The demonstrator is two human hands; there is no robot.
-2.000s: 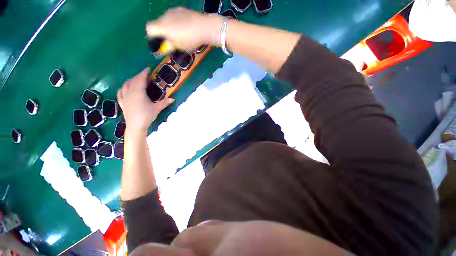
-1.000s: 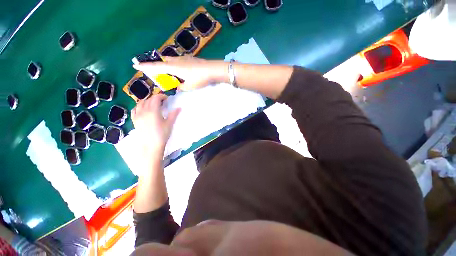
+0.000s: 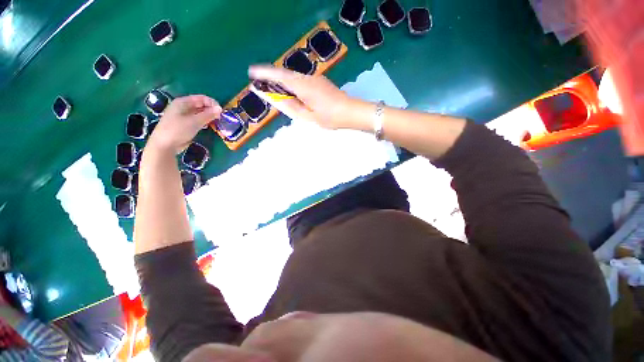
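Observation:
An orange-tan holding jig (image 3: pixel 288 86) lies diagonally on the green bench, with a row of watch bodies in its recesses. A purple-blue sheen, seemingly a clear film (image 3: pixel 229 124), shows over the watch at its near-left end. My left hand (image 3: pixel 185 121) is at that end, thumb and fingertips pinched at the film's edge; the fingertip contact is small and unclear. My right hand (image 3: pixel 311 97) holds a black and yellow scraper (image 3: pixel 274 90) above the middle of the jig and partly hides the watches there.
Loose watch bodies (image 3: pixel 137 126) lie left of the jig, some behind my left arm. Several more (image 3: pixel 370 34) lie beyond its far end. A white sheet area (image 3: pixel 282 170) is along the bench edge, a white strip (image 3: pixel 92 212) at left. An orange stool (image 3: pixel 561 113) stands right; a person's striped sleeve (image 3: pixel 44 338) shows lower left.
My left hand has lifted from the jig's end, its fingertips now pinched beside the end watch, where a purple-blue sheen shows. My right hand with the scraper has moved up the jig from that end.

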